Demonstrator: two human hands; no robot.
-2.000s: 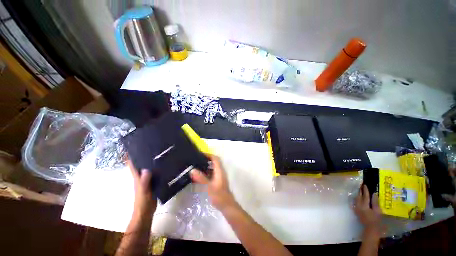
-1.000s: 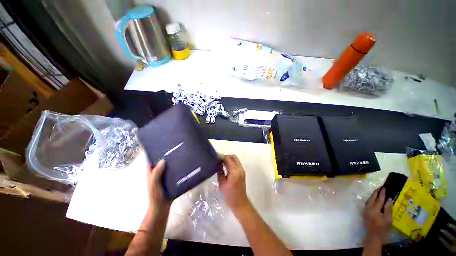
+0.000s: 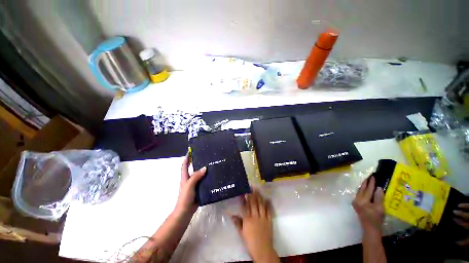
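A black box (image 3: 220, 167) with small pale print lies nearly flat, a thin yellow edge showing at its upper left. My left hand (image 3: 189, 192) grips its left side, thumb on top. My right hand (image 3: 255, 223) is at its lower right corner, fingers apart and palm down, holding nothing; whether the fingertips touch the box is unclear. Just right of it two more black boxes with yellow edges lie side by side, the nearer one (image 3: 280, 149) and the farther one (image 3: 329, 141).
White cable bundles (image 3: 177, 122) and a dark phone (image 3: 144, 134) lie behind. A bag of cables (image 3: 95, 177) is at left beside cartons (image 3: 46, 141). Kettle (image 3: 121, 67), jar (image 3: 156, 67) and orange flask (image 3: 316, 60) stand behind. Another person's hands (image 3: 369, 203) hold a yellow-and-black package (image 3: 416, 198).
The black box has been lowered and moved right, beside the other two, and turned straighter. My right hand has let go of its edge and spread its fingers. The view has shifted.
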